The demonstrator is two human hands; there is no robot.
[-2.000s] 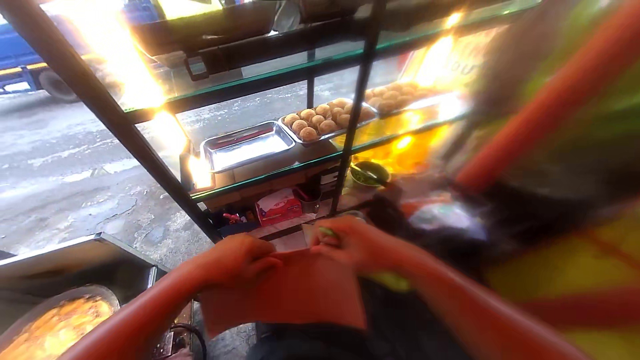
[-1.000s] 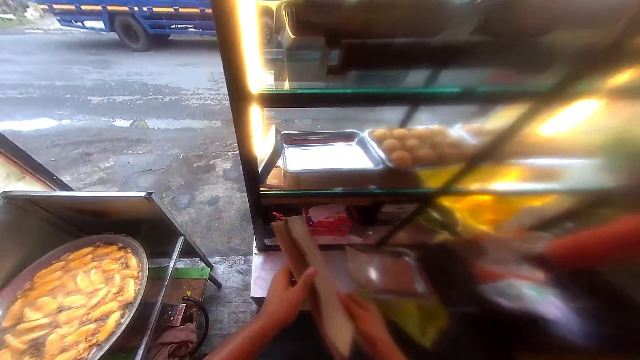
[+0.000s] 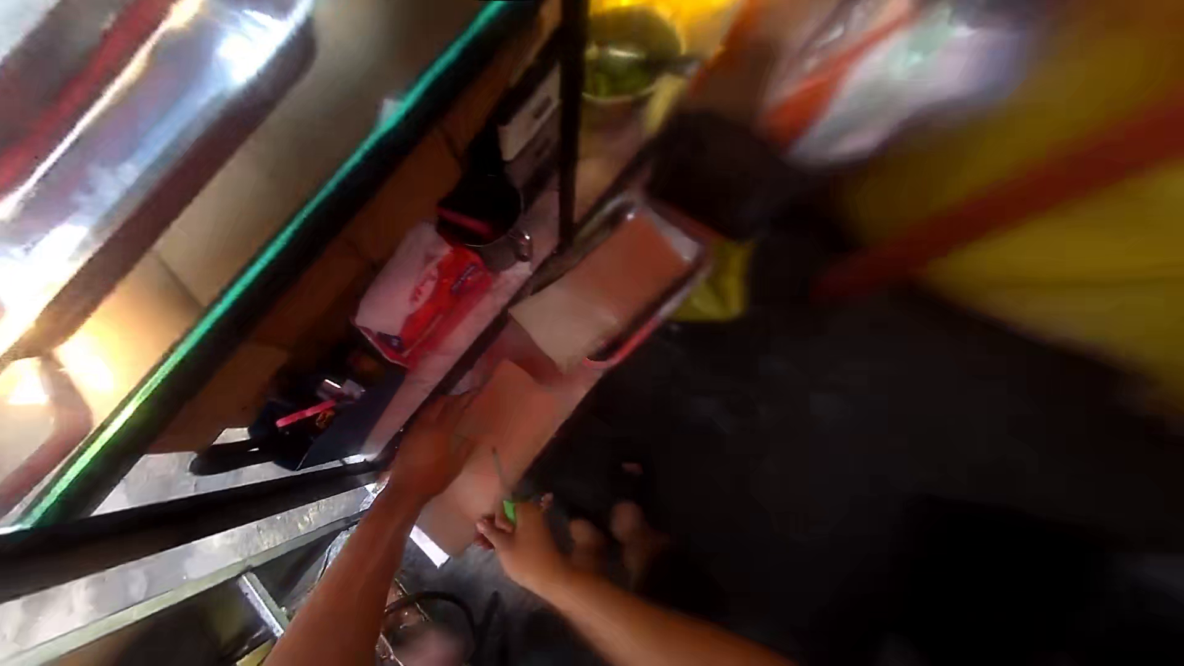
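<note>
A sheet of brown paper (image 3: 495, 435) lies on the narrow counter at lower centre. My left hand (image 3: 435, 453) rests on its left edge, fingers on the paper. My right hand (image 3: 527, 546), at the paper's lower right edge, is closed on a small green-handled tool (image 3: 510, 510), whose thin point reaches over the paper; it looks like a small knife, though blur hides the detail. Just beyond the paper stands a tray (image 3: 698, 264) with a stack of brown paper (image 3: 620, 277) in it.
Behind the counter's metal frame lie a red and white plastic packet (image 3: 425, 296) and a dark container (image 3: 476, 203). A glass shelf edge (image 3: 231, 268) crosses the left, with a shiny metal tray (image 3: 157, 120) above it. A green bowl (image 3: 629, 55) stands at the top.
The view has swung down and turned strongly. One second ago both hands held folded brown paper up; now paper lies flat on the counter under my left hand.
</note>
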